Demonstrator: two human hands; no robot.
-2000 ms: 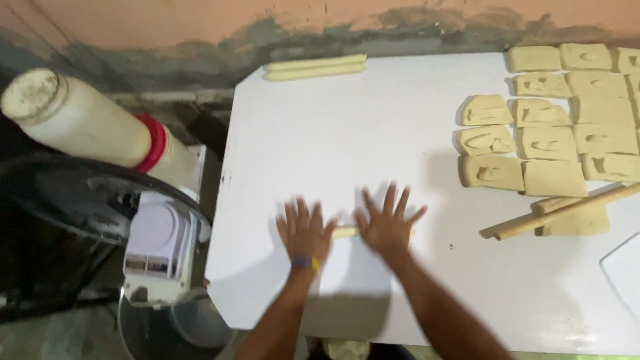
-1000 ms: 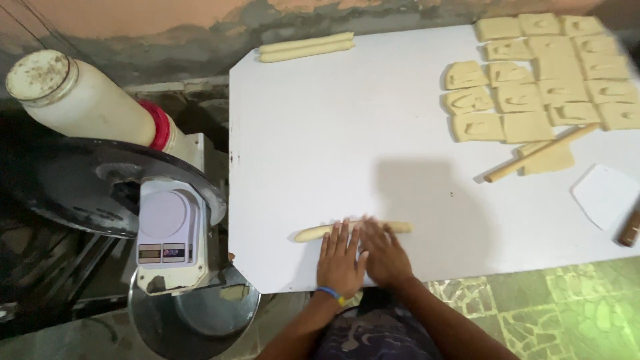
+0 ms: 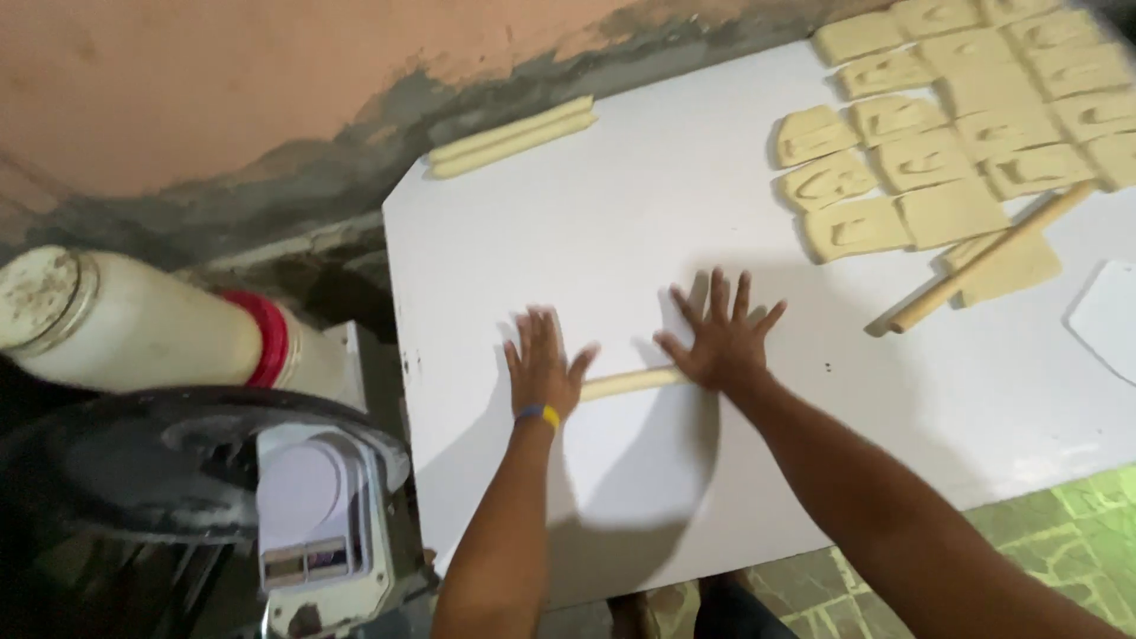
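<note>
A thin dough roll (image 3: 632,382) lies on the white tabletop (image 3: 621,248), its middle bare between my hands. My left hand (image 3: 543,368) rests palm down over its left end, fingers extended and thumb apart. Over the right end lies my right hand (image 3: 723,333), flat with its fingers spread wide. Both ends of the roll are hidden under the palms. Two more dough rolls (image 3: 513,138) lie side by side at the table's far left edge. Several flat dough pieces (image 3: 954,213) are laid in rows at the upper right, many with hollows or cuts. A wooden rolling pin (image 3: 990,259) rests slantwise on one piece.
A digital kitchen scale (image 3: 306,506) stands left of the table, beside a large black pan (image 3: 133,470). Behind them leans a whitish plastic container (image 3: 133,319) with a red band. A white flat piece (image 3: 1109,319) lies at the table's right. The wall borders the far edge.
My hands were close together on the roll one second ago; they are now apart, over its two ends. The view has shifted and tilted.
</note>
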